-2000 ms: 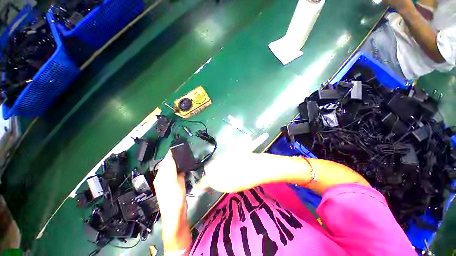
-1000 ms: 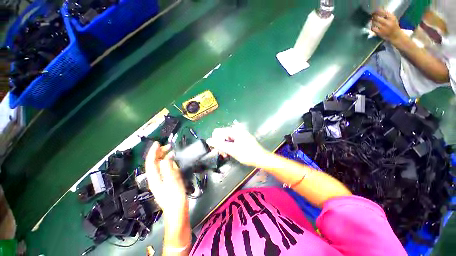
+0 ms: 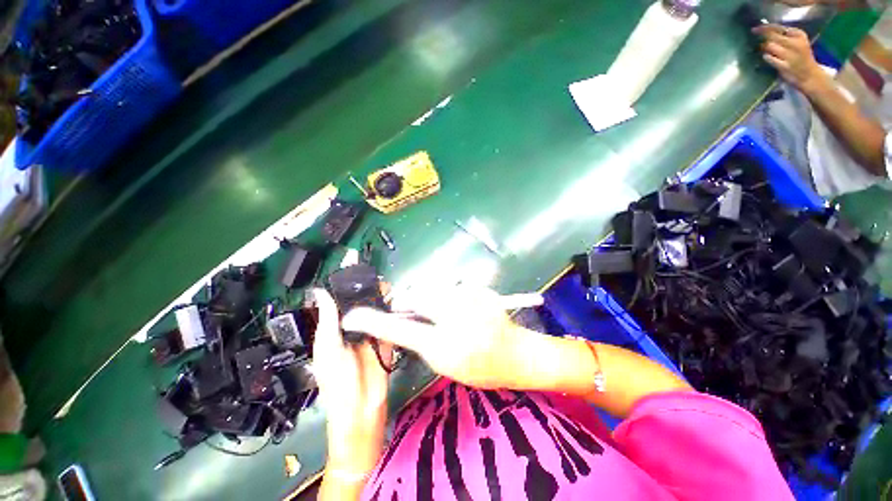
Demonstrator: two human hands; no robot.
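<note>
My left hand (image 3: 342, 367) holds a black power adapter (image 3: 354, 286) upright over the bench, with a bit of cord showing below it. My right hand (image 3: 465, 338) is against the adapter's near side, fingers across it. A slim white stick tool (image 3: 526, 300) sticks out behind my right hand, held in it; its tip is hidden. A pile of black adapters (image 3: 252, 370) with cords lies on the bench left of my hands, a few with pale label faces.
A blue crate (image 3: 631, 328) heaped with adapters stands at right; other blue crates (image 3: 103, 115) stand at far left. A yellow block (image 3: 421, 179) with a round black piece, a white bottle (image 3: 650, 51) on white paper (image 3: 597, 103) and a phone (image 3: 75, 483) lie on the green bench (image 3: 509, 127). Another person's hand (image 3: 790, 54) is at upper right.
The adapter, tilted with its pale face showing a second ago, is now upright with a black face showing. My right hand has moved from its upper right onto it. The view has shifted slightly.
</note>
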